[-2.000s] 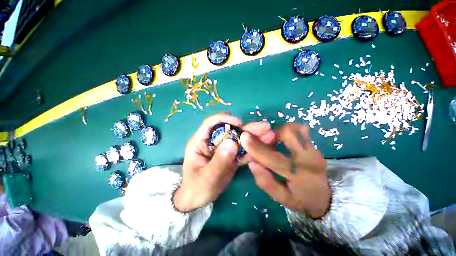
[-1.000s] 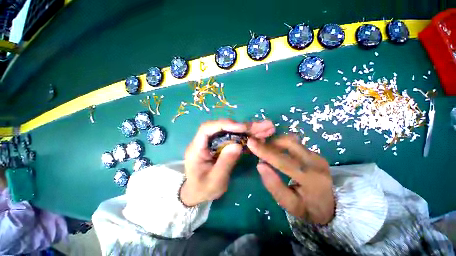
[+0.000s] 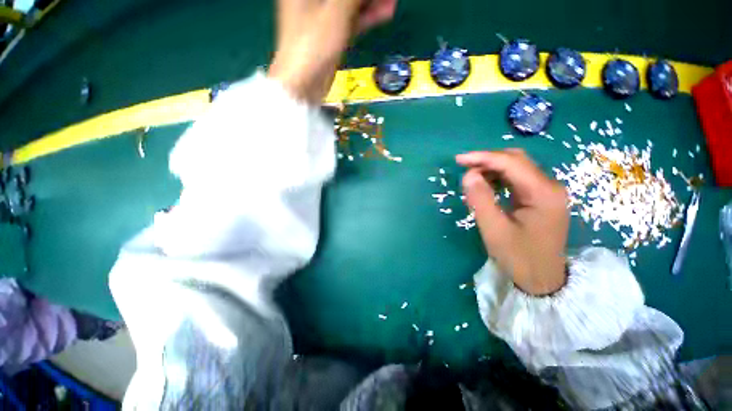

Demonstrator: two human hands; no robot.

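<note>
My left hand [image 3: 317, 40] reaches far forward past the yellow stripe, blurred and cut off by the top edge; what it holds, if anything, cannot be seen. My right hand [image 3: 526, 213] is over the green surface with thumb and index finger apart, empty. Faceted dome units [image 3: 450, 66] stand in a row on the yellow stripe [image 3: 144, 120], and one more unit [image 3: 530, 113] sits just below the row. Amber flexible strips [image 3: 365, 132] lie beside my left sleeve. The sleeve hides the rest of the strips and the smaller domes at left.
A large pile of white bits [image 3: 622, 197] lies at right, with tweezers [image 3: 686, 233] beside it. A red bin [image 3: 717, 120] stands at the far right, with clear plastic [image 3: 726, 233] below. Another person's sleeve [image 3: 36, 325] shows at lower left.
My left hand has moved up and forward, away from my right hand. The dome unit is no longer seen between my hands. My right hand has moved right and its fingers have parted.
</note>
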